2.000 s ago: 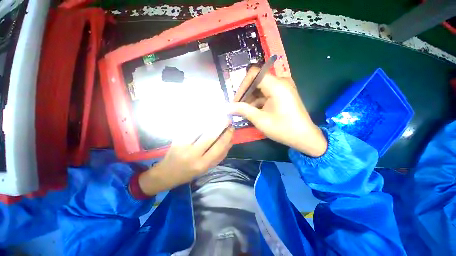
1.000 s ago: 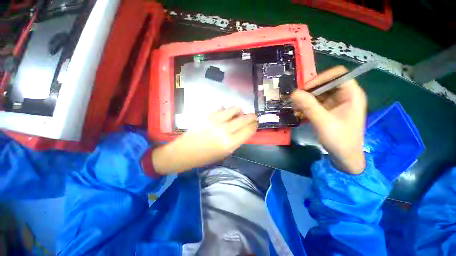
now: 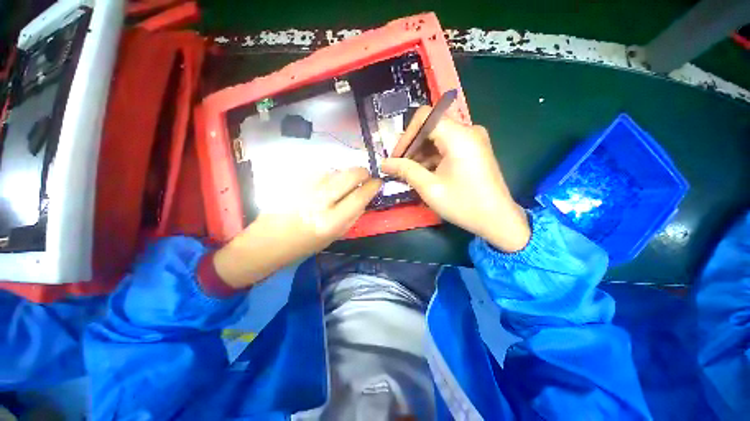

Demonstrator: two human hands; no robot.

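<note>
The opened tablet point(image 3: 354, 99) lies in a red-orange foam frame point(image 3: 215, 156), tilted with its right end farther away. Its silver plate glares and bears a dark patch point(image 3: 296, 126); a thin wire runs from it toward the board. My right hand point(image 3: 460, 177) grips dark tweezers point(image 3: 429, 125) like a pen over the main board point(image 3: 391, 102). My left hand point(image 3: 317, 210) rests over the tablet's lower part, fingertips together at the board's lower left edge, close to my right fingertips. Whether my left fingers pinch a small part is too blurred to tell.
A blue bin point(image 3: 613, 193) with shiny bits stands at right. At left, a white frame point(image 3: 76, 156) with another tablet lies on tilted red frames point(image 3: 131, 140). Behind are a worn white edge point(image 3: 543, 46) and a grey post point(image 3: 699, 34). A neighbour's blue sleeve point(image 3: 728, 296) shows at right.
My right hand has come back from the tablet's right side onto the board, meeting my left fingertips. The view has shifted since one second ago, and the framed tablet appears more tilted.
</note>
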